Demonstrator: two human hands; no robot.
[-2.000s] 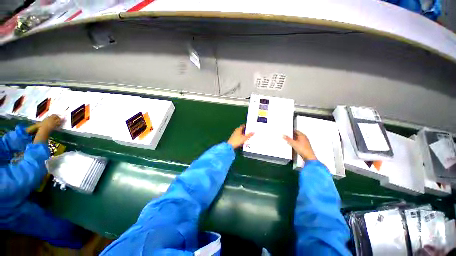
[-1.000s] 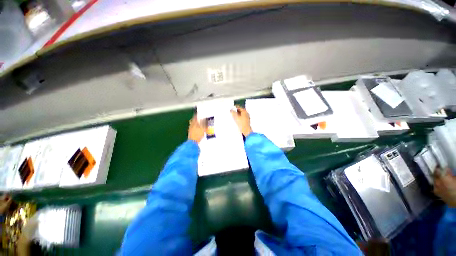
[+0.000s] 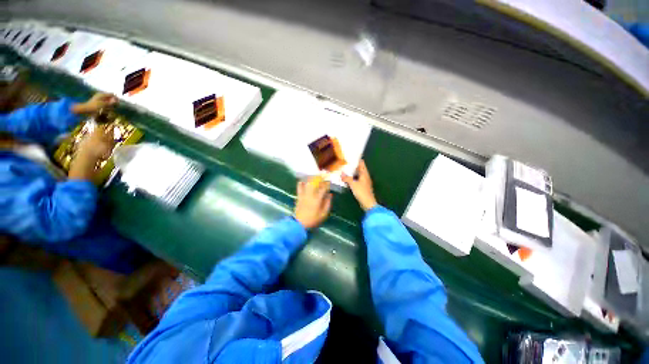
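Observation:
A white retail box (image 3: 288,128) lies on the green belt in front of me, its face with the dark square over an orange shape turned up. My left hand (image 3: 313,201) is at its near edge, with a small yellow-orange tip showing on a finger. My right hand (image 3: 361,186) is at the near right corner, its fingertips on the edge beside the orange print. Whether the fingers grip the box or only rest on it is hard to tell.
A row of printed white boxes (image 3: 167,89) runs left. A plain white box (image 3: 448,202) and a bagged grey tablet (image 3: 529,210) on boxes lie right. Bagged devices (image 3: 562,350) are at lower right. A neighbour's hands (image 3: 92,142) work left beside a pile of white packets (image 3: 160,174).
The box in front of me now shows its orange-print face instead of the face with small coloured squares. Both hands have moved to its near edge, and the view has turned.

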